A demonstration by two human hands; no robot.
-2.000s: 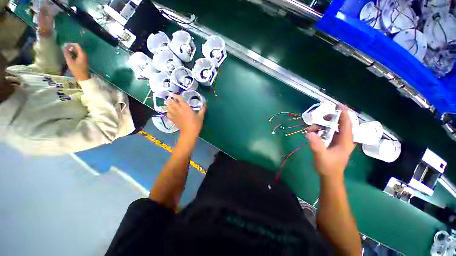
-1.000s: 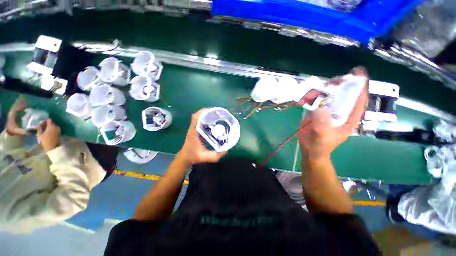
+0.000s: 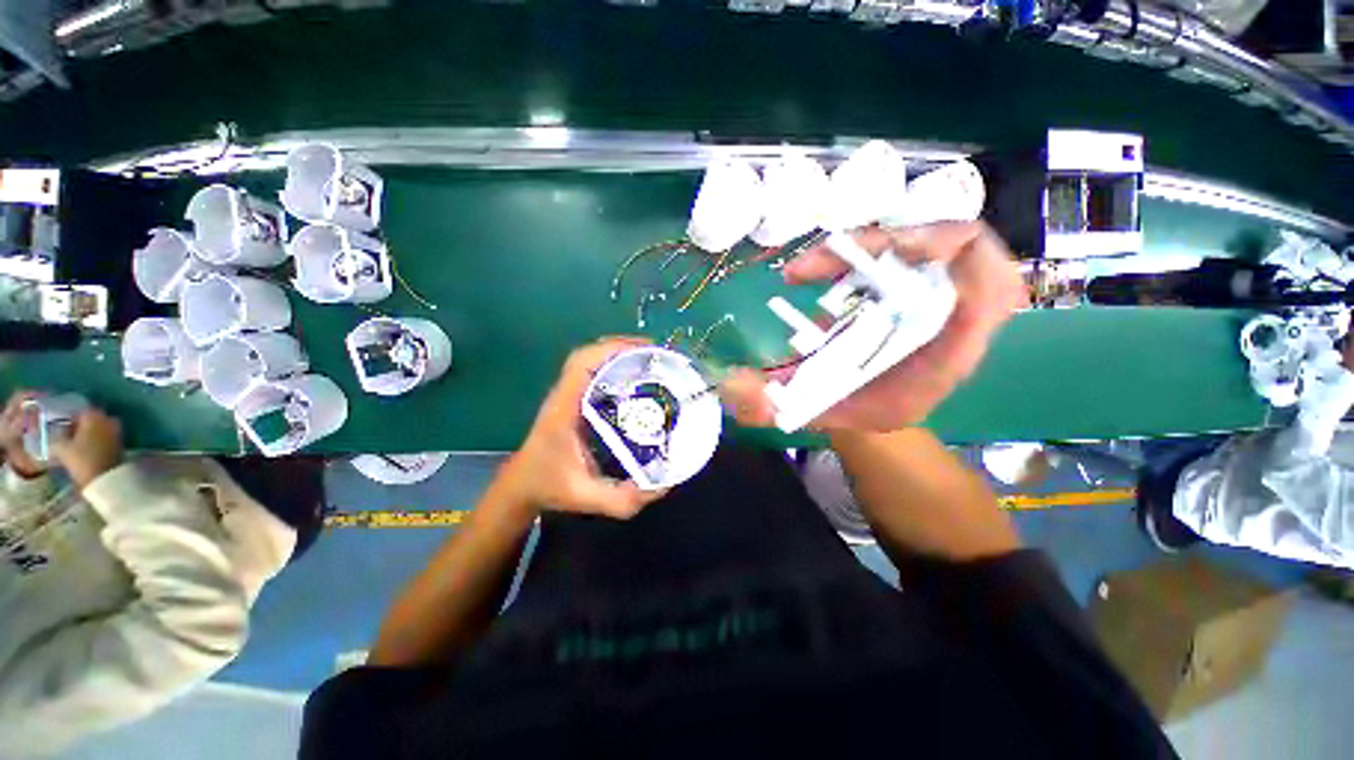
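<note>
My left hand [image 3: 572, 453] holds a white cup-shaped housing [image 3: 698, 423] with its open end up. A dark and white round centre shows inside it. My right hand [image 3: 950, 319] holds a white inner part [image 3: 884, 349] with prongs, tilted, close to the right of the housing. Thin wires run between the inner part and the housing's rim. The right fingertips are near the rim; whether they touch it is unclear. The right hand is slightly blurred.
Several open housings [image 3: 238, 309] stand in a cluster at left. White bodies [image 3: 792, 198] stand in a row at back right, wires trailing on the green bench [image 3: 512, 253]. Metal fixtures [image 3: 1091, 193] are at both sides. Neighbouring workers sit left and right. A carton [image 3: 1188, 631] is on the floor.
My left hand took a housing from the left cluster and brought it to the middle. My right hand moved the inner part left, beside the housing. The view turned and the blue bin left it.
</note>
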